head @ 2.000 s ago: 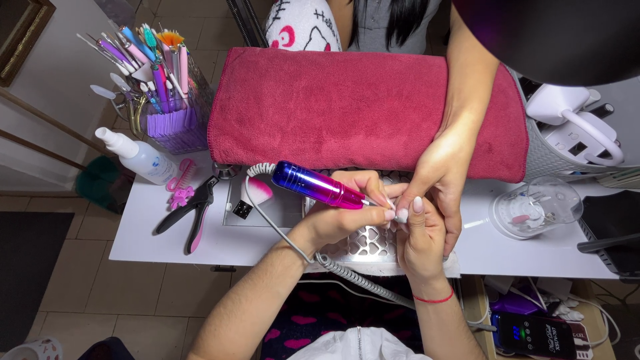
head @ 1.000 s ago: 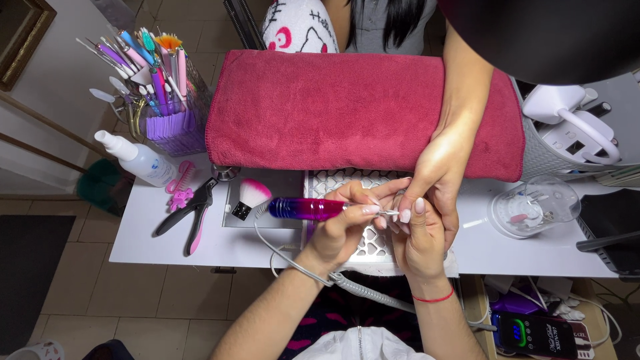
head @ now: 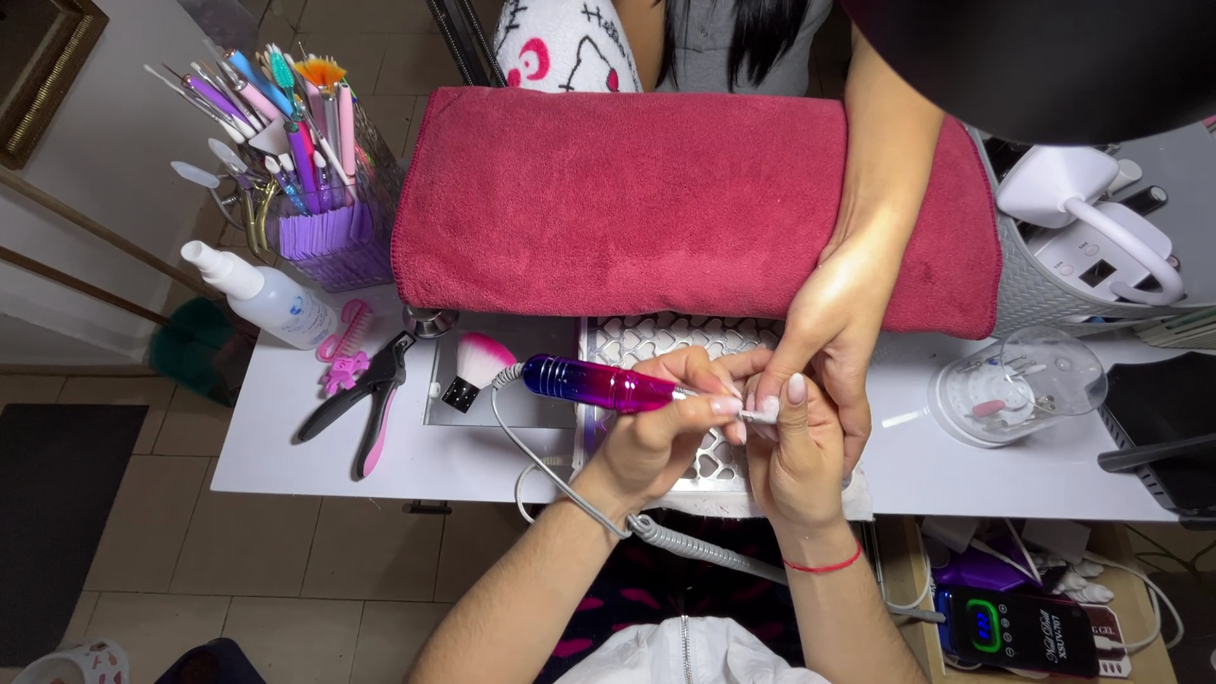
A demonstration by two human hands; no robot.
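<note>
My left hand (head: 665, 418) holds the purple and blue handpiece of an electric nail drill (head: 608, 383), its tip at a fingernail. With my right hand (head: 803, 446), a red string on the wrist, I grip a finger of another person's hand (head: 836, 328). That person's forearm rests across a rolled red towel (head: 627, 199). A coiled grey cord (head: 703, 549) runs from the handpiece and loops by my left wrist. Under the hands lies a metal grille with heart-shaped holes (head: 717, 456).
At left stand a brush holder (head: 328, 237), a spray bottle (head: 275, 299), a nail tip cutter (head: 370, 404) and a dust brush (head: 478, 366). At right are a domed drill bit case (head: 1007, 399) and a grey woven basket (head: 1045, 275). The drill's control unit (head: 1012, 627) sits in an open drawer.
The handpiece in my left hand has changed its tilt slightly, and its cord has shifted. My right hand still holds the other person's finger.
</note>
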